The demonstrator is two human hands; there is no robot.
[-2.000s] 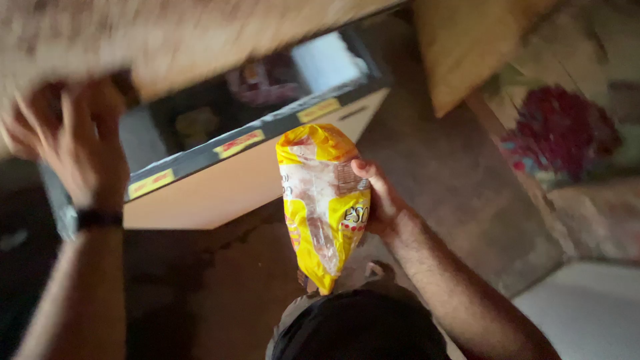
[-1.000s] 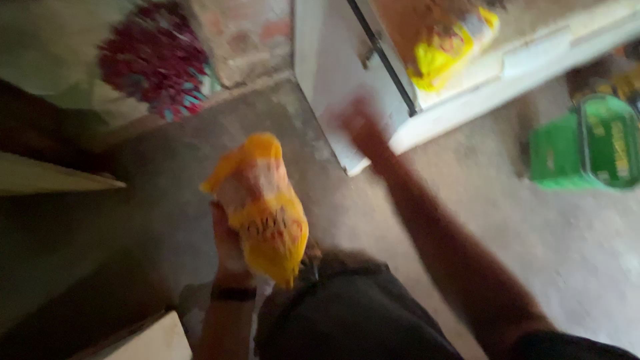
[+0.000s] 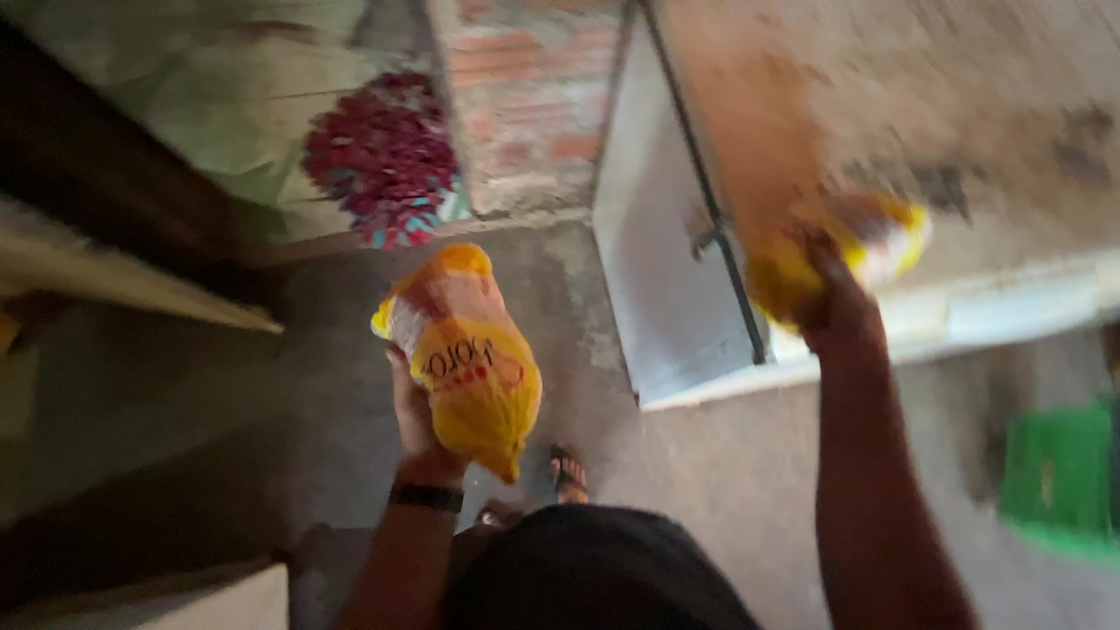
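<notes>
A yellow plastic bag of packaged poultry [image 3: 477,350], printed with writing, rests in my left hand [image 3: 420,411], whose fingers hold it from the left and below. Off to the right, my right hand [image 3: 831,293] grips a second yellow bag [image 3: 884,236] by its near left end. That second bag lies on a worn brown wooden surface [image 3: 962,105], near its front edge. Motion blur hides the fingers of my right hand in part.
Below the wooden surface stands a white door panel [image 3: 674,227] with a handle. A green plastic bin [image 3: 1054,481] is at the right. A red and blue shaggy mat [image 3: 385,162] lies near a brick wall [image 3: 534,105]. A pale board edge [image 3: 131,262] juts in from the left.
The view has swung far round. The first bag passed from my right hand to my left between the two earlier frames. My right hand has since reached the second bag and taken hold of it.
</notes>
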